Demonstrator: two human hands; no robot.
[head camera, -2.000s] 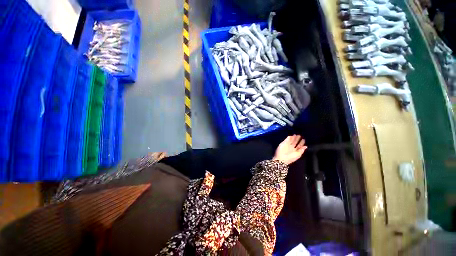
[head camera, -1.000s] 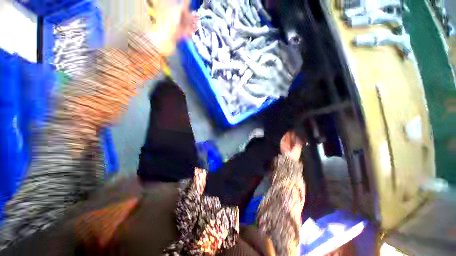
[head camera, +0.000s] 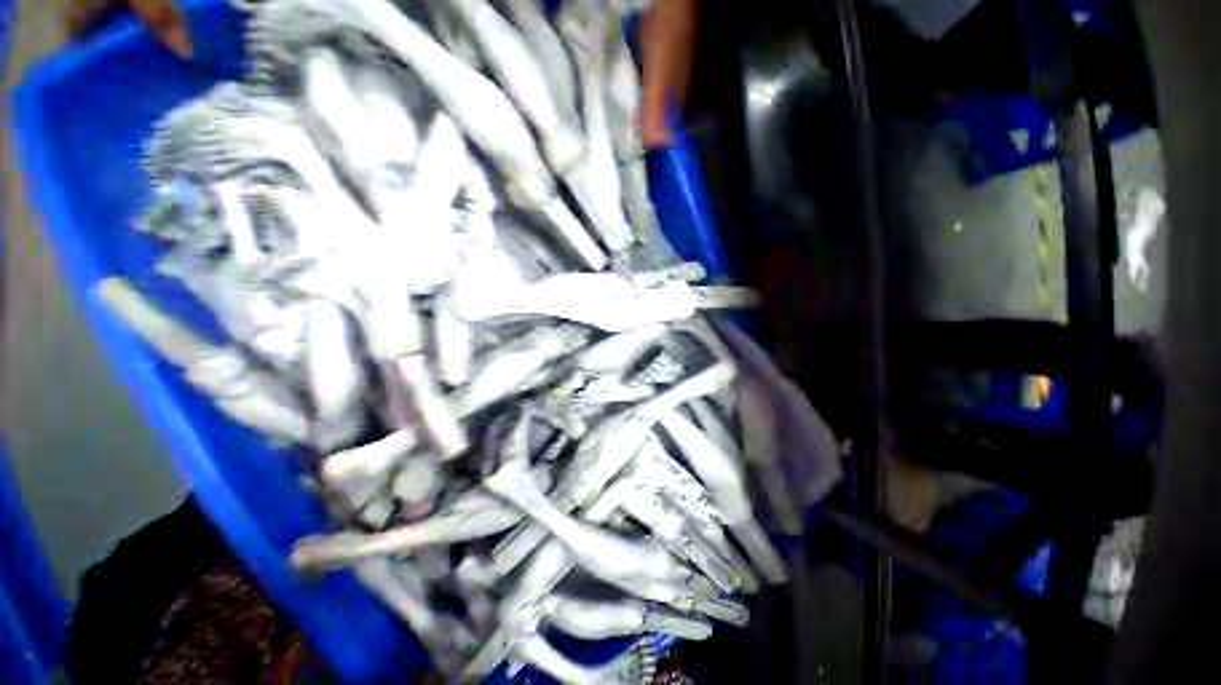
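A blue crate fills the left and middle of the view, very near and blurred. Pale grey moulded limbs are heaped in it, and some stick out over its right and lower edges. My left hand is at the crate's upper left rim, dark and cut off by the top edge. My right hand shows only as fingers over the upper right rim. Both hands appear to grip the crate; their palms are hidden.
A black frame with bars stands to the right, with blue parts among its bars. Grey floor shows at the left. A dark patterned cloth is at the lower left.
The crate of limbs now looms much larger and nearer. The bench and conveyor have left the view. Both hands now show at the crate's rims near the top.
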